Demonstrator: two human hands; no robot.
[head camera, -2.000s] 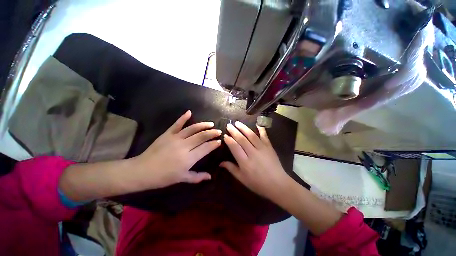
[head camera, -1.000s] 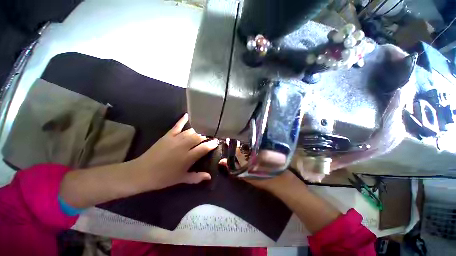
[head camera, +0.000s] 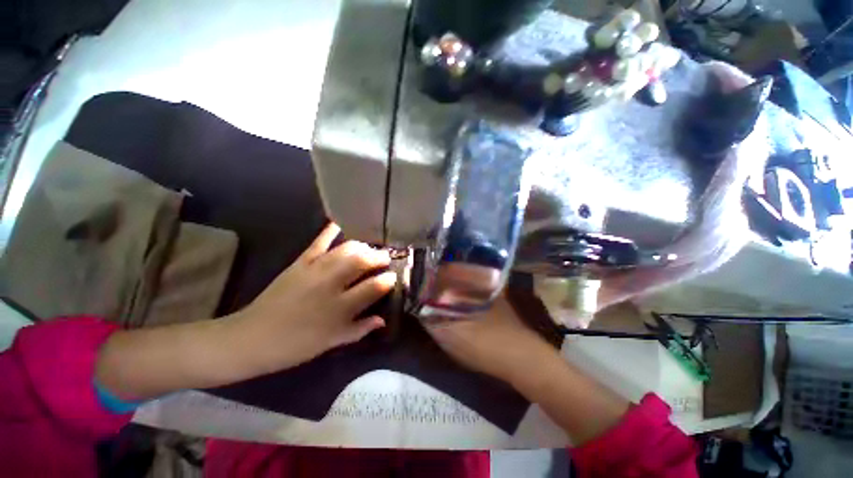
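Note:
A dark garment panel (head camera: 234, 168) lies flat on the white table and runs under the machine head. A grey-beige pocket bag piece (head camera: 93, 233) lies folded on its left part. My left hand (head camera: 318, 303) rests flat on the panel beside the needle area, fingers slightly apart. My right hand (head camera: 482, 336) is on the panel right of the needle; its fingers are hidden behind the clear finger guard (head camera: 477, 224). A narrow dark folded strip (head camera: 397, 289) lies between my hands below the head. The needle itself is mostly hidden.
The industrial sewing machine (head camera: 360, 140) fills the upper middle, with pearl-like beads (head camera: 631, 61) on top. Green thread snips (head camera: 687, 355) and a brown piece (head camera: 731, 369) lie at the right. Fine measuring marks (head camera: 402, 406) run along the near table edge. A pale basket (head camera: 823, 401) is far right.
The panel has turned or shifted, and its curved near edge now shows on the table. My view has moved, so the machine head and guard now cover the needle area and my right fingers.

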